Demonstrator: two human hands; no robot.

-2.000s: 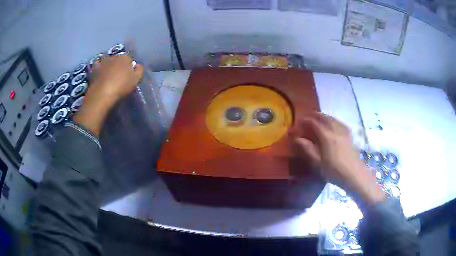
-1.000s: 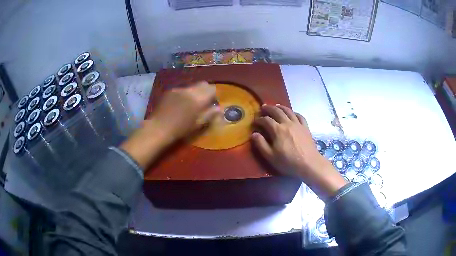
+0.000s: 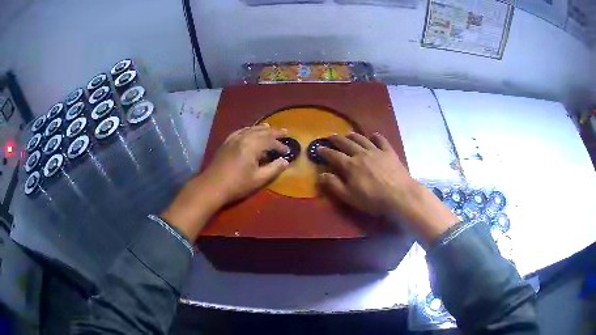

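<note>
Two dark ball bearings sit side by side over the yellow-orange disc [image 3: 302, 186] in the top of the red-brown box [image 3: 287, 219]. My left hand [image 3: 245, 160] has its fingers on the left bearing [image 3: 291, 150]. My right hand [image 3: 366, 167] has its fingertips on the right bearing [image 3: 316, 150]. Fingers partly hide both bearings. The grey spots of the disc are hidden.
A tall clear plastic block with rows of bearings [image 3: 78, 145] stands at left. A low clear tray with bearings [image 3: 479, 199] lies at right, partly under my right forearm. A long strip with yellow-orange patches [image 3: 304, 72] lies behind the box. A control panel with a red light is at far left.
Two seconds ago my left hand was at the tall block and my right hand near the box's right edge. Both are now over the disc on bearings. The view has shifted.
</note>
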